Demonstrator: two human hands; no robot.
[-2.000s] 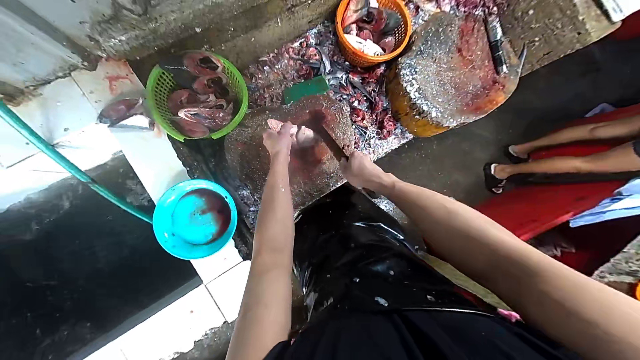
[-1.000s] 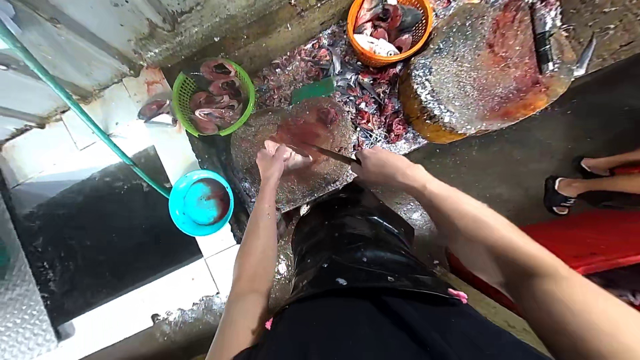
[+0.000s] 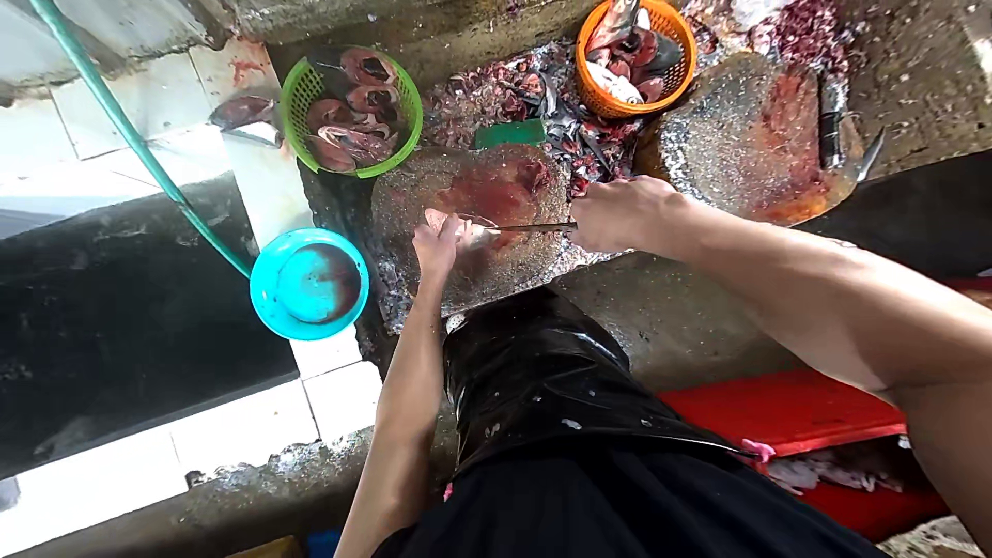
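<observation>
My left hand (image 3: pixel 438 246) is closed on a piece of fish (image 3: pixel 473 232) over the left side of a bloodstained chopping block (image 3: pixel 535 267). My right hand (image 3: pixel 624 215) grips the handle of a knife (image 3: pixel 535 228), whose blade points left and meets the fish piece. Behind the block lie a green block-shaped object (image 3: pixel 510 134) and a heap of fish scraps (image 3: pixel 496 93). A green plastic basket (image 3: pixel 417 116) with cut fish stands at the block's back left corner. The knife's tip is hard to make out against the fish.
An orange basket (image 3: pixel 690 74) of fish stands beyond the scraps. A second chopping block (image 3: pixel 736 139) at right bears a dark-handled knife (image 3: pixel 831 139). At left are a turquoise basin (image 3: pixel 267 310) of murky water, a green hose (image 3: pixel 128 128) and a fish piece (image 3: pixel 244 112) on tiles. A red container (image 3: pixel 790 407) stands below right.
The person's legs and sandals seen earlier at the right are out of view as the view has shifted. Both hands remain over the block, with the knife at the fish.
</observation>
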